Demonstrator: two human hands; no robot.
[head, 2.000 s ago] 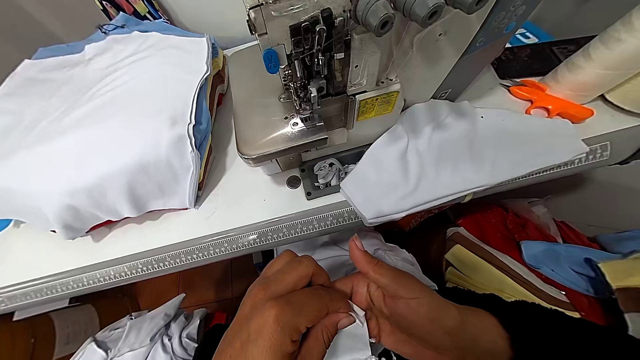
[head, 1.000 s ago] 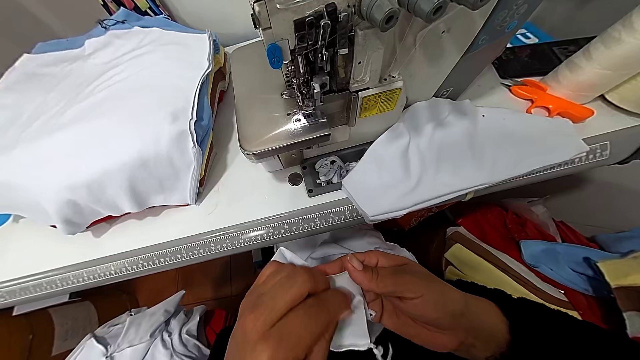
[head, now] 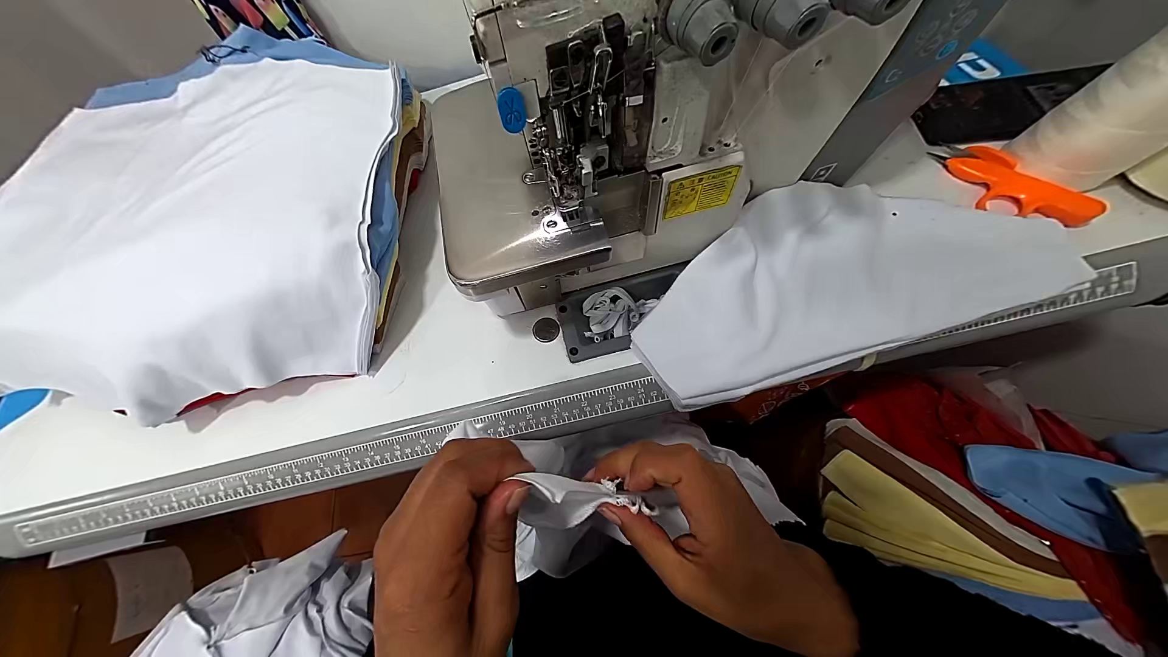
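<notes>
My left hand (head: 456, 538) pinches one side of a piece of white fabric (head: 566, 502) between thumb and fingers, below the table edge. My right hand (head: 712, 529) grips the other side at a gathered edge with stitching. More white cloth hangs behind and below both hands, over the lap. Above them on the table stands an overlock sewing machine (head: 584, 146) with a metal plate. White cut fabric pieces (head: 839, 283) lie to the right of the machine, their corner hanging over the table edge.
A stack of white, blue, yellow and red fabric (head: 210, 219) covers the table's left. A ruler strip (head: 365, 456) runs along the front edge. Orange thread snips (head: 1031, 187) lie beside a thread cone (head: 1104, 119). Coloured fabric (head: 940, 511) is piled at lower right, white fabric (head: 274, 602) at lower left.
My hands, close together before, are now farther apart with the white fabric stretched between them. The fabric's stitched edge now shows at my right fingertips.
</notes>
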